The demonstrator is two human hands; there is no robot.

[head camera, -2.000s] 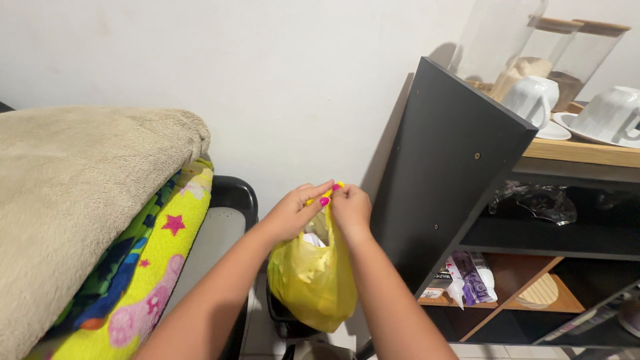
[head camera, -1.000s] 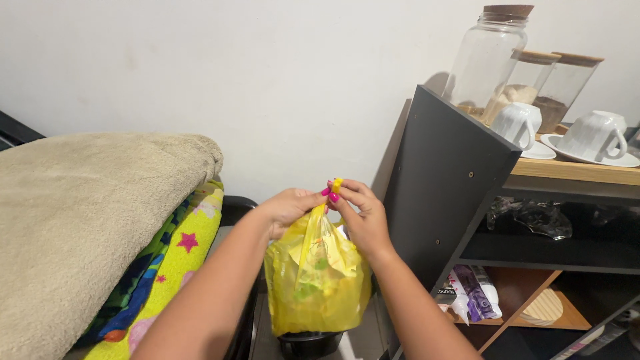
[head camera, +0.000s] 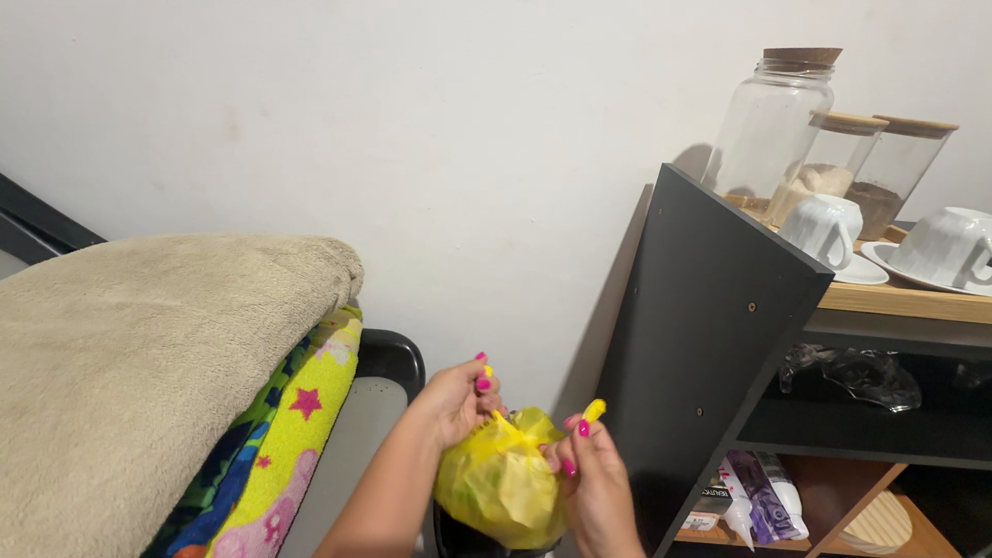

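A full yellow plastic bag (head camera: pixel 504 480) is at the lower middle, its top gathered, just above a black bin (head camera: pixel 465 539) that is mostly hidden. My left hand (head camera: pixel 457 399) pinches one end of the bag's top, and a yellow tip pokes out by its fingers. On the other side, my right hand (head camera: pixel 593 473) grips the opposite end, with a twisted yellow tip above the thumb. The two hands are apart, with the bag's gathered neck between them. Whether the neck is knotted, I cannot tell.
Folded towels and a beige blanket (head camera: pixel 178 333) lie left on a grey and black surface (head camera: pixel 387 372). A dark shelf unit (head camera: pixel 705 333) stands close on the right, bearing glass jars (head camera: pixel 775 132) and white cups (head camera: pixel 825 225). A white wall (head camera: pixel 465 194) is behind.
My hands, together at the bag's top a second ago, have moved apart, each with an end of the bag. The bag looks rounder and more tightly closed. The view has tilted up.
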